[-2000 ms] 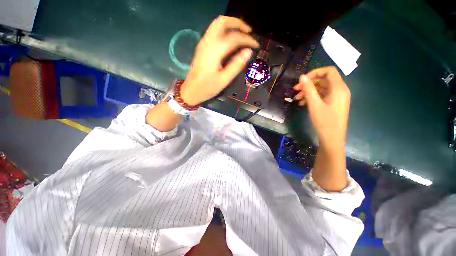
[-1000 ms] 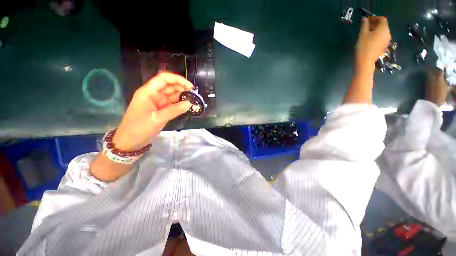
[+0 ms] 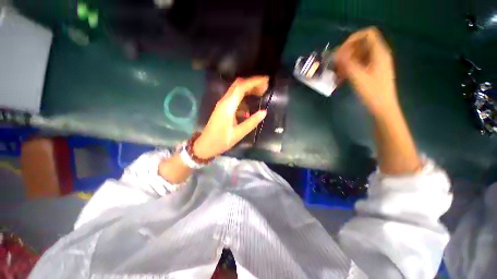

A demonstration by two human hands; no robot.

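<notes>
My left hand (image 3: 231, 120) is over the black fixture plate (image 3: 278, 117), thumb and fingers apart, with a red glow on the plate between them. I see no watch unit in it. My right hand (image 3: 368, 68) is at the right of the plate, blurred, with its fingers bent together beside a shiny metal part (image 3: 309, 65). That part lies on the white paper slip (image 3: 326, 83). Whether my right fingers hold anything cannot be told.
The black machine head (image 3: 234, 32) stands behind the plate. A green ring (image 3: 180, 105) lies to the left. Shiny metal parts (image 3: 484, 101) are heaped at far right. A blue bin of small parts (image 3: 338, 188) is below the table edge. A coworker's sleeve (image 3: 477, 231) shows at lower right.
My right hand has come back from the metal parts at right to the paper slip, where a shiny part now lies. My left hand no longer shows the watch unit; its fingers have spread over the plate.
</notes>
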